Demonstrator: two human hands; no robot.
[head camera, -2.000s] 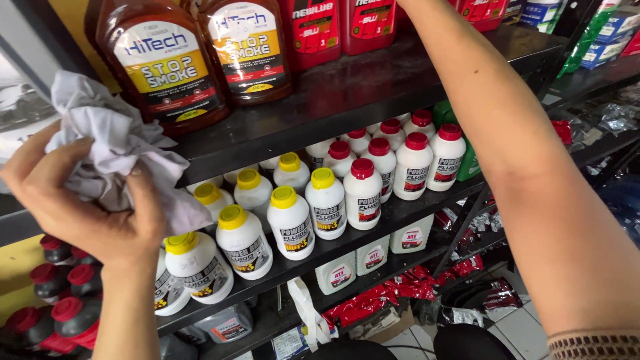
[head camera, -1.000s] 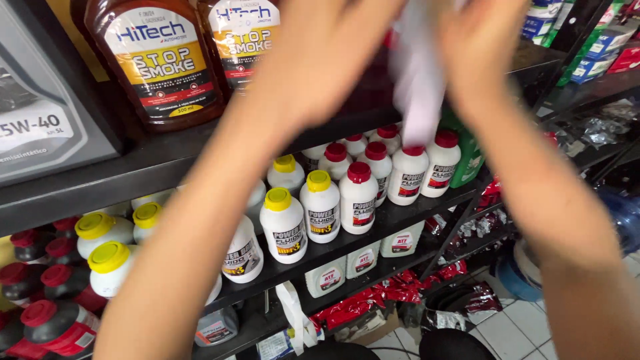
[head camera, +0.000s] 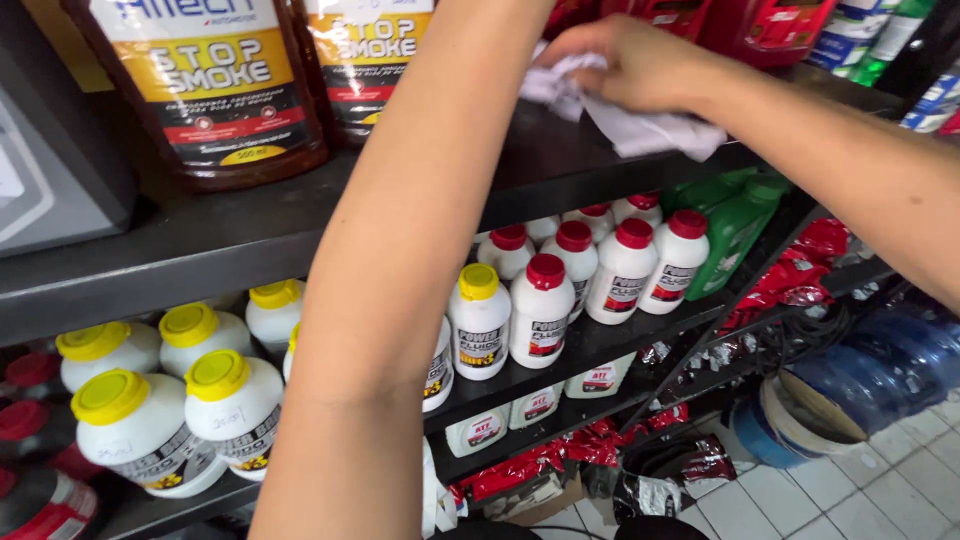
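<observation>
My right hand grips a crumpled whitish cloth, which lies against the black upper shelf and hangs over its front edge. My left forearm crosses the middle of the view and leaves at the top, so my left hand is hidden beyond the frame. Red containers stand behind my right hand. Left of my forearm are amber Stop Smoke bottles on the same shelf. On the shelf below stand white brake fluid bottles with yellow caps and others with red caps.
A grey container stands at the upper left, dark bottles with red caps at the lower left. Green jugs sit beside the shelf upright. Lower are pale ATF bottles, red packets, a bucket and a blue water jug.
The cloth was in my left hand two seconds ago and is now in my right. My left hand has moved up out of view. The view has moved closer to the shelves.
</observation>
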